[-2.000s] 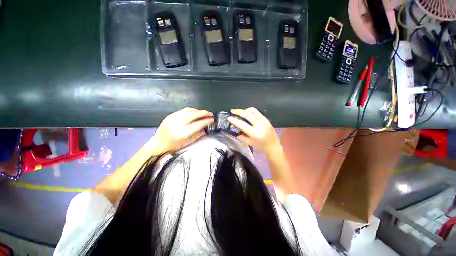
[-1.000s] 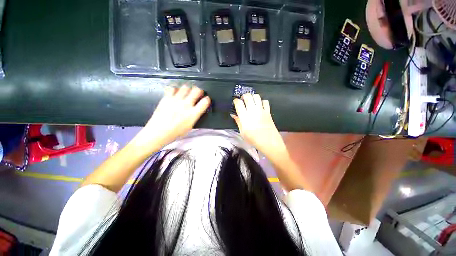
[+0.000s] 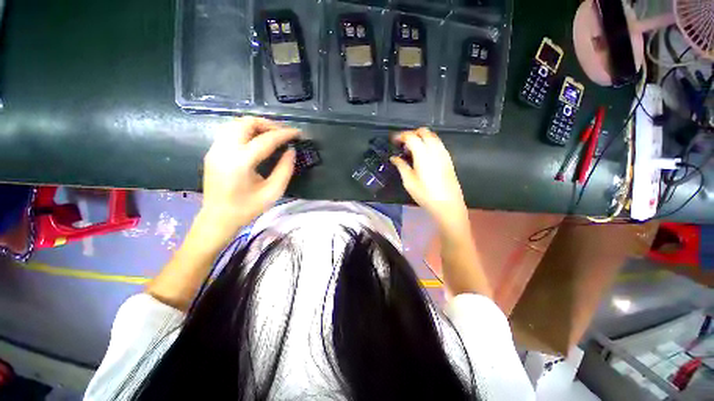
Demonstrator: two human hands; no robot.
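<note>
My left hand [image 3: 244, 168] is over the near part of the bench, fingers curled round a small dark keypad phone [image 3: 306, 155] with rows of pale marks, its screen not visible. My right hand [image 3: 429, 168] has its thumb and fingertips on a dark piece, partly hidden. Beside those fingertips a small dark block with white print, perhaps a battery [image 3: 370, 174], lies tilted near the bench edge. Beyond the hands, the clear blister tray [image 3: 215, 103] holds several black phones lying back side up [image 3: 360, 74], each with a pale label.
Right of the tray are two face-up keypad phones [image 3: 540, 74] [image 3: 565, 116], red pens [image 3: 591, 149], a pink fan [image 3: 595, 43] and a white power strip [image 3: 646, 157] with tangled cables. The bench edge runs just before my body. A cardboard box [image 3: 564, 274] and red stool [image 3: 82, 227] are below.
My hands were together at the edge, then apart and flatter on the bench. Now my left hand is turned on its side round the phone, and the printed block shows beside my right fingertips.
</note>
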